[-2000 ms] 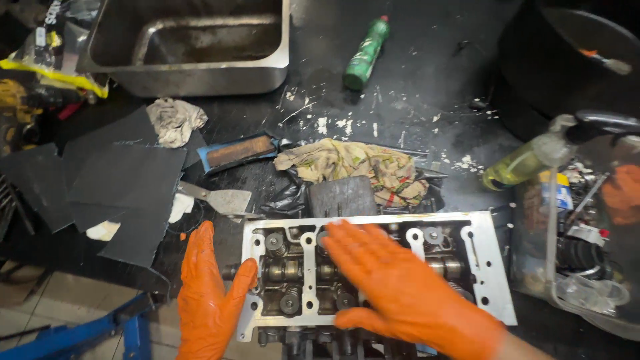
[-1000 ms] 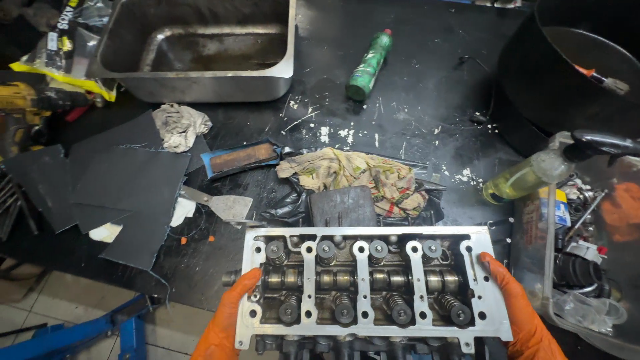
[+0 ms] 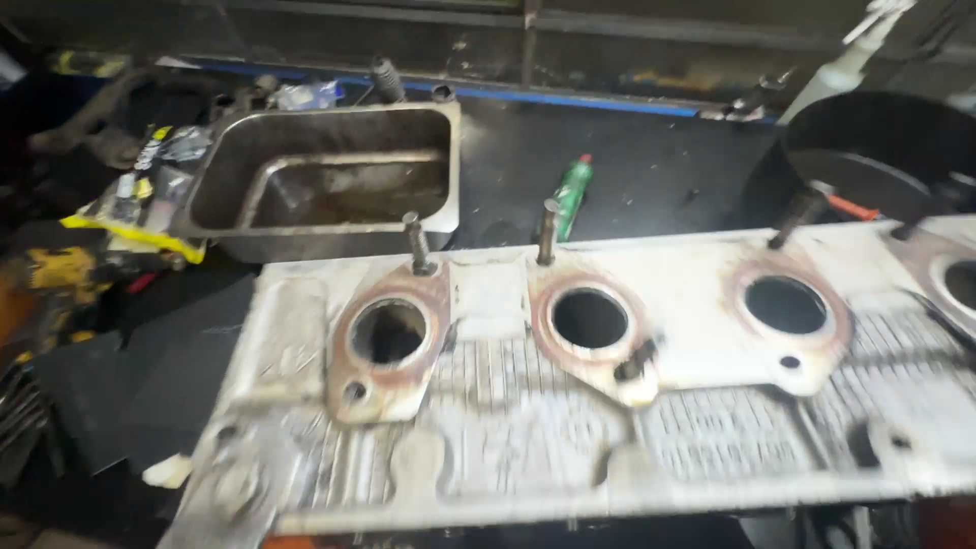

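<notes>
An aluminium engine cylinder head point(image 3: 488, 457) fills the lower half of the view, lifted close to the camera and tilted. Its side with round ports and reddish-brown flange faces shows, with several studs standing from the upper edge. Under its lower left edge a sliver of my left hand point(image 3: 293, 542) in an orange glove shows. A dim orange-red patch of my right hand point(image 3: 945, 522) is at the bottom right corner. Both hands support the head from below; their fingers are mostly hidden behind it. The picture is blurred.
Behind the head are a metal basin point(image 3: 455, 168), a green bottle point(image 3: 573, 191) and a large black round container point(image 3: 793, 164). On the left lie a yellow-edged plastic bag point(image 3: 133, 236), a yellow and black power drill point(image 3: 61, 271) and black sheets point(image 3: 145, 381).
The cylinder head has been raised off the bench and turned from its valve-spring side to its port side. My hands, plain at its ends before, are now mostly hidden. The view has tilted up.
</notes>
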